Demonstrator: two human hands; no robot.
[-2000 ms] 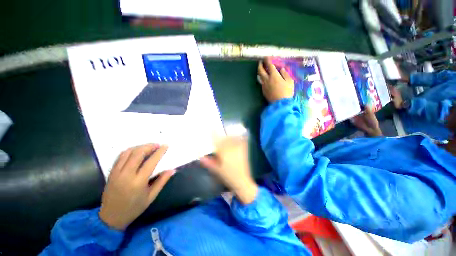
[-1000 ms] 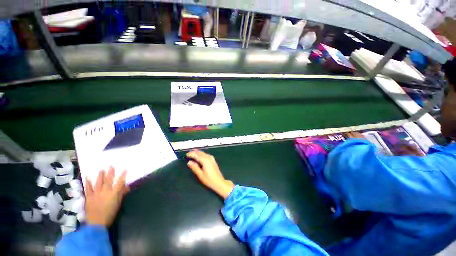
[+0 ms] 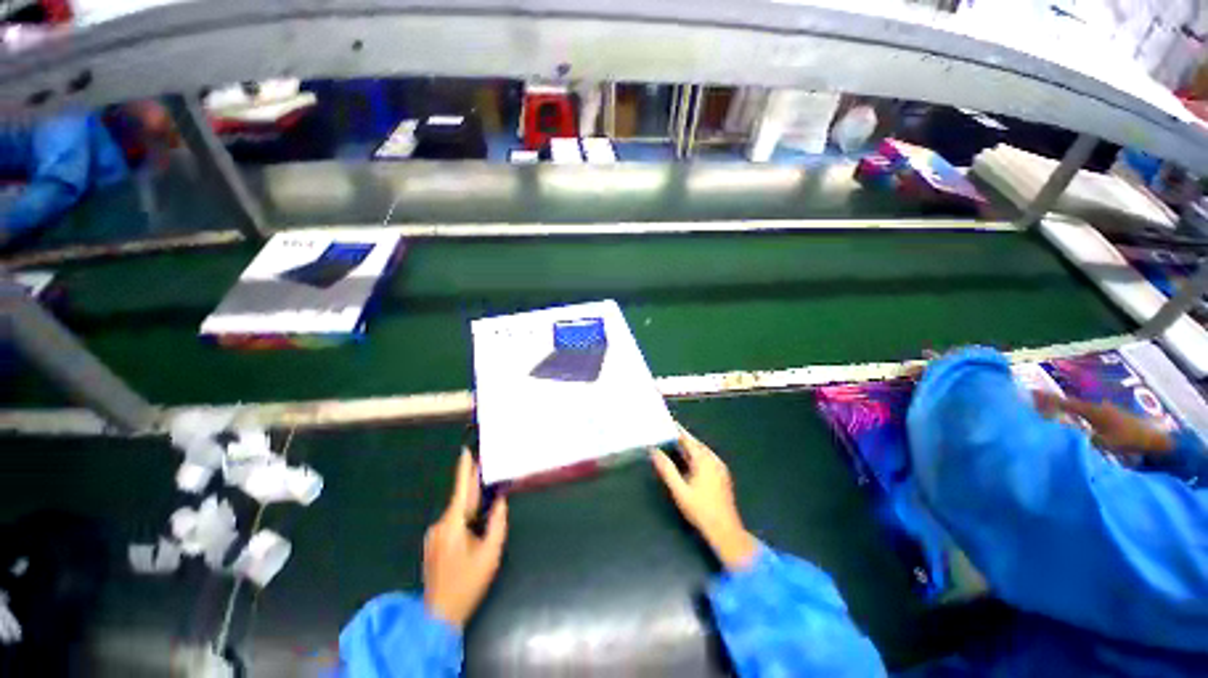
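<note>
A white retail box [image 3: 563,404] with a dark tablet and keyboard picture lies across the whitish rail, its far part over the green belt. Its near edge shows a coloured side. My left hand [image 3: 464,550] is at the box's near left corner, thumb and fingers apart around it. My right hand [image 3: 702,490] holds the near right corner. Parts of the fingertips are hidden by the box.
Another white box [image 3: 305,288] lies on the green conveyor belt [image 3: 795,298] at the left. White paper scraps [image 3: 205,530] are heaped on the bench at the left. A worker's blue sleeve [image 3: 1047,490] and colourful boxes [image 3: 868,444] are at the right. A grey overhead frame [image 3: 556,47] crosses above.
The view has lifted from the bench and turned. The held box has moved right and onto the rail. My right hand has come onto its right corner. The other box has shifted left along the belt.
</note>
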